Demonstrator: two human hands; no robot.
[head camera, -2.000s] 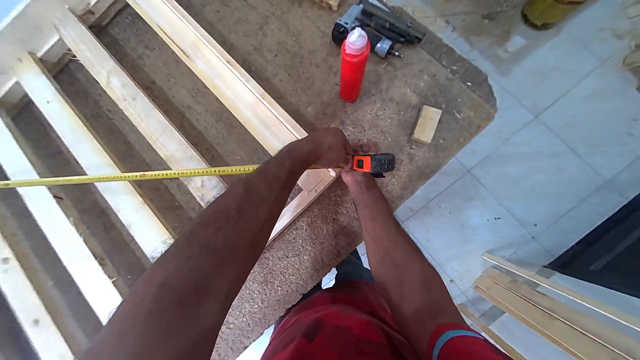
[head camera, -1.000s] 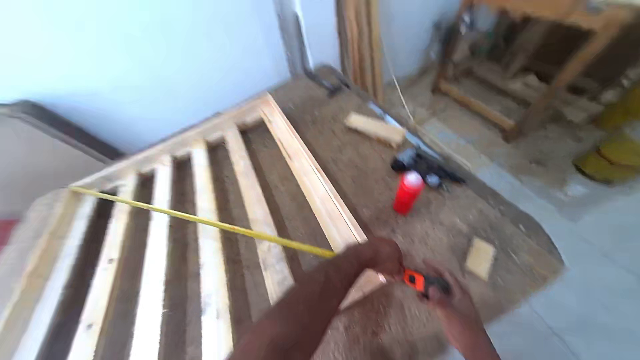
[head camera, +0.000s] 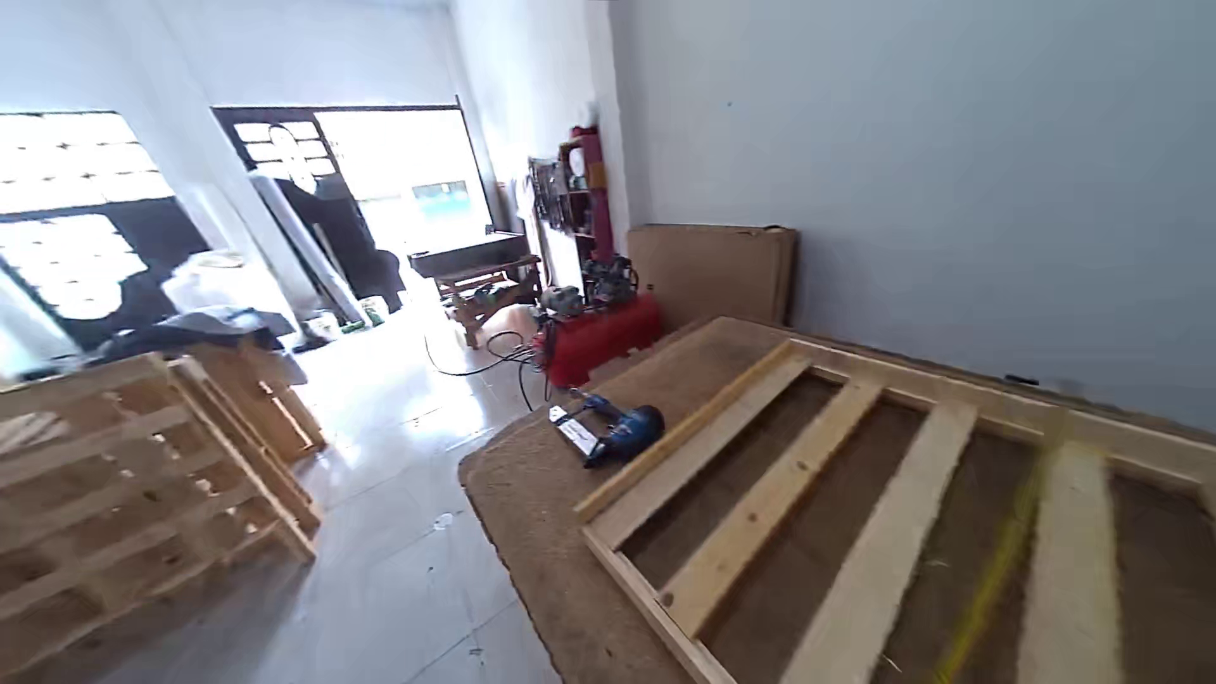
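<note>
Neither of my hands shows in the head view now. A slatted wooden frame (head camera: 753, 518) lies on a brown board-topped table (head camera: 532, 513) at the lower right. The yellow blade of a tape measure (head camera: 993, 579) crosses the slats at the right, blurred, and runs out of view at the bottom edge; its case is not visible. A blue pneumatic nailer (head camera: 632, 432) rests on the tabletop just left of the frame's outer rail.
A red air compressor (head camera: 603, 337) with black hoses stands beyond the table. Brown boards (head camera: 712, 275) lean on the wall. Slatted wooden panels (head camera: 104, 494) stand at the left, and a workbench (head camera: 475, 256) is near the bright doorway.
The view has swung far round to the left. Both hands and the tape's case, seen at the frame's edge before, are out of view. The tape blade is still extended over the slats.
</note>
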